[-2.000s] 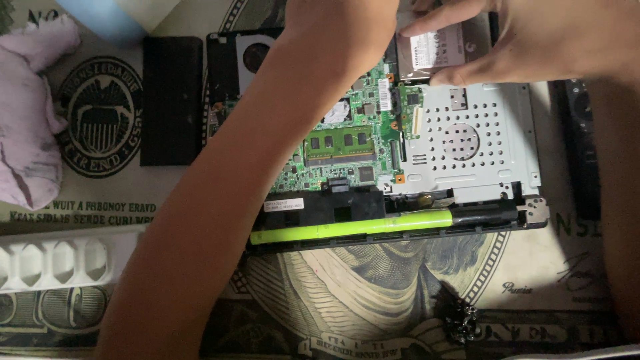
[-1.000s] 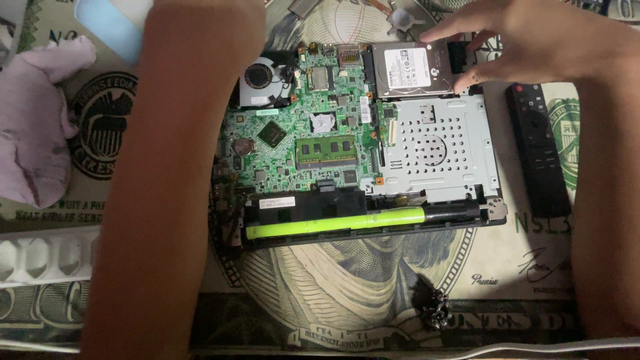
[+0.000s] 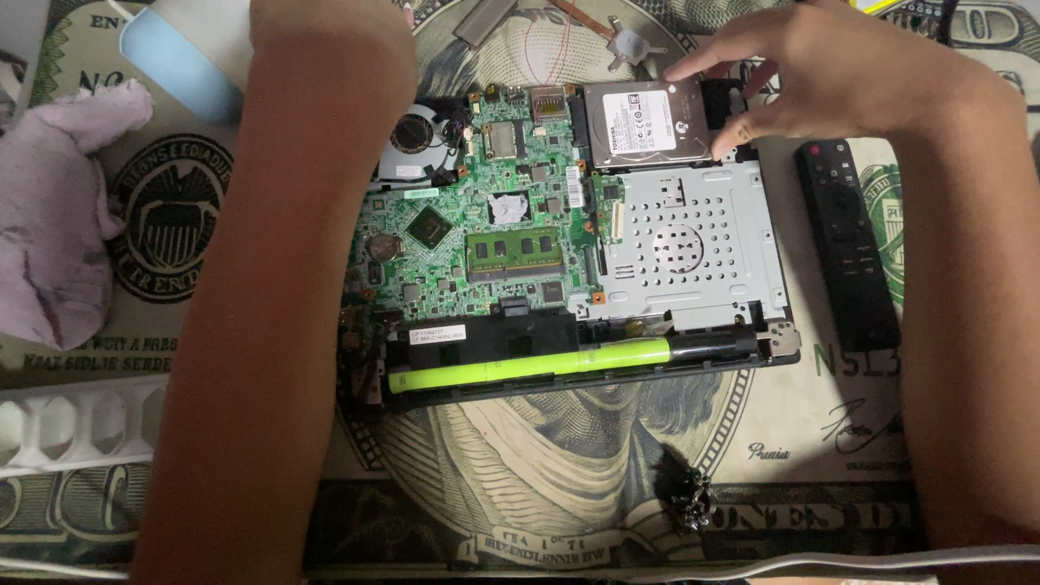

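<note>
An opened laptop base lies on the table, its green motherboard [image 3: 447,268] exposed, with a RAM module [image 3: 513,250] and a cooling fan [image 3: 412,134]. A Toshiba hard drive [image 3: 646,126] sits in the upper right bay, above a perforated metal plate [image 3: 691,244]. My right hand [image 3: 800,73] has its thumb and a finger on the drive's right edge. A bright green cylindrical battery pack [image 3: 532,364] runs along the near edge. My left hand [image 3: 333,49] is at the top edge, beyond the fan; its fingers are cut off by the frame.
A black remote control [image 3: 849,244] lies right of the laptop. Small screws [image 3: 691,496] are heaped in front. A pink cloth [image 3: 61,211] and a white compartment tray [image 3: 77,426] are at left. A heat sink with copper pipe [image 3: 630,45] and a grey metal strip [image 3: 485,20] lie behind.
My left hand has moved left, off the area above the motherboard, baring the fan. My right hand remains at the hard drive. The view has shifted.
</note>
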